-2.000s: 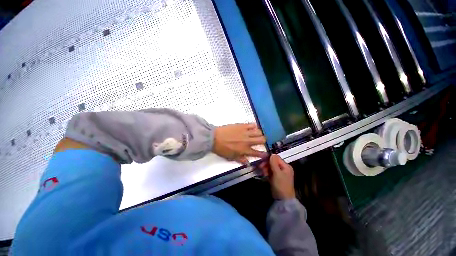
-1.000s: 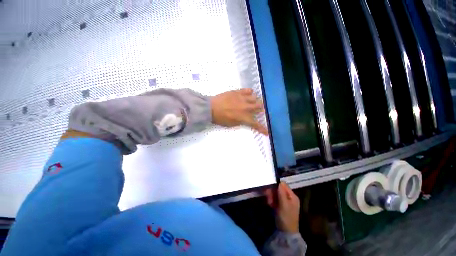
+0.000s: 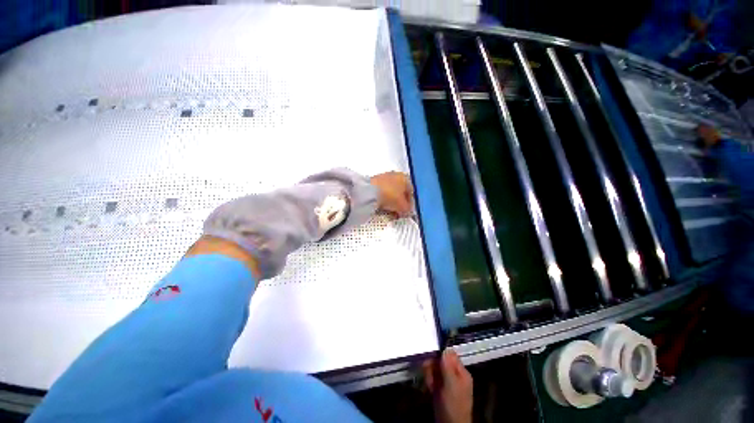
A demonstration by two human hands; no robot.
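The white reflector sheet (image 3: 314,306) lies over the unit on the left, with fine dots and rows of small dark marks. My left hand (image 3: 395,194) rests on the sheet's right edge strip, fingers bent down by the thin dark edge; whether they grip anything is hidden. My right hand (image 3: 450,384) is at the near right corner of the unit, just below the rail, fingers upward, cut off by the bottom edge of view. Its grip is unclear. The blue foam strip (image 3: 434,206) runs along the unit's right edge.
Shiny conveyor rollers (image 3: 533,178) lie right of the strip, bounded by the pale side rail (image 3: 570,324). White tape rolls (image 3: 579,376) sit on a spindle below. Another person's hand (image 3: 708,135) is over a ribbed silver-grey panel (image 3: 674,157) at the far right.
My left hand has moved farther up along the sheet's edge, away from the corner. My right hand stays near the corner. The view has shifted, bringing the far-right panel and another person's hand into sight.
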